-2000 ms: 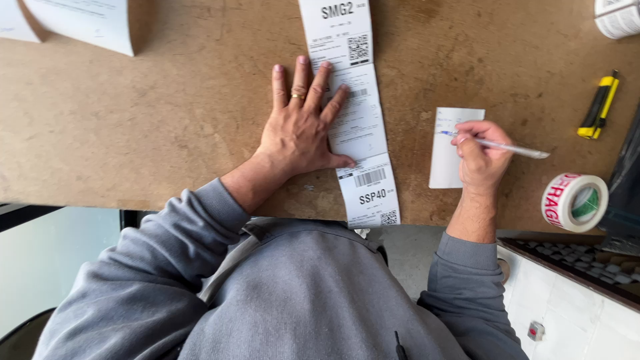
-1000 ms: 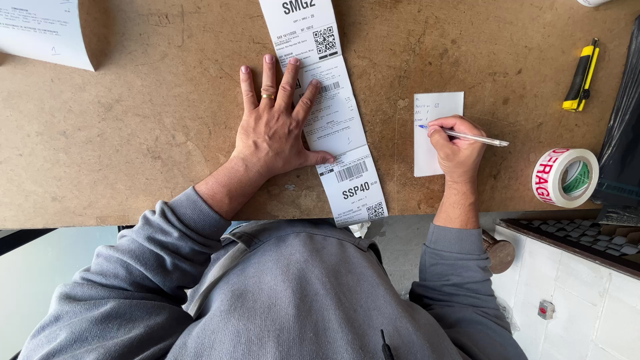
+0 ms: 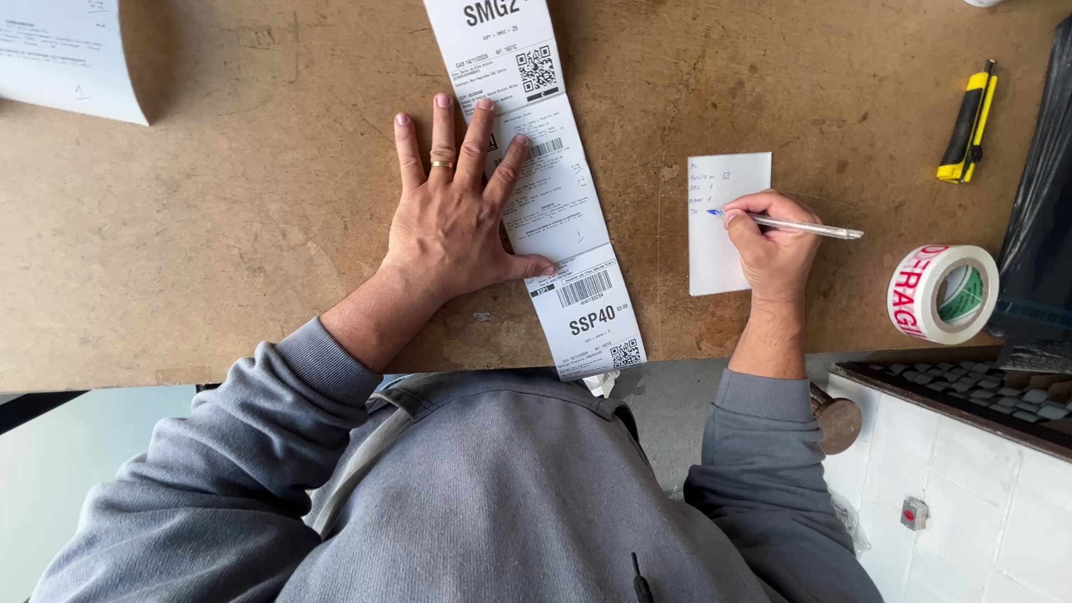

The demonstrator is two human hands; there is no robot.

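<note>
My left hand (image 3: 456,205) lies flat with fingers spread, partly on a strip of printed shipping labels (image 3: 553,197) and partly on the brown tabletop (image 3: 276,209). The strip's lower end hangs slightly past the table's near edge. Further right, my right hand (image 3: 775,243) grips a clear ballpoint pen (image 3: 808,224), its blue tip touching a small white notepad sheet (image 3: 718,255) that bears several short handwritten lines. The heel of that hand rests at the sheet's right side.
A roll of printed "fragile" tape (image 3: 906,293) stands near the front right. Behind it lies a yellow and black snap-off utility knife (image 3: 967,126). Black plastic wrap (image 3: 1038,218) lines the right edge. A curled printed sheet (image 3: 67,59) lies at the back left.
The pen tip has moved slightly lower on the small sheet, where more handwriting shows. My left hand stays spread on the label strip.
</note>
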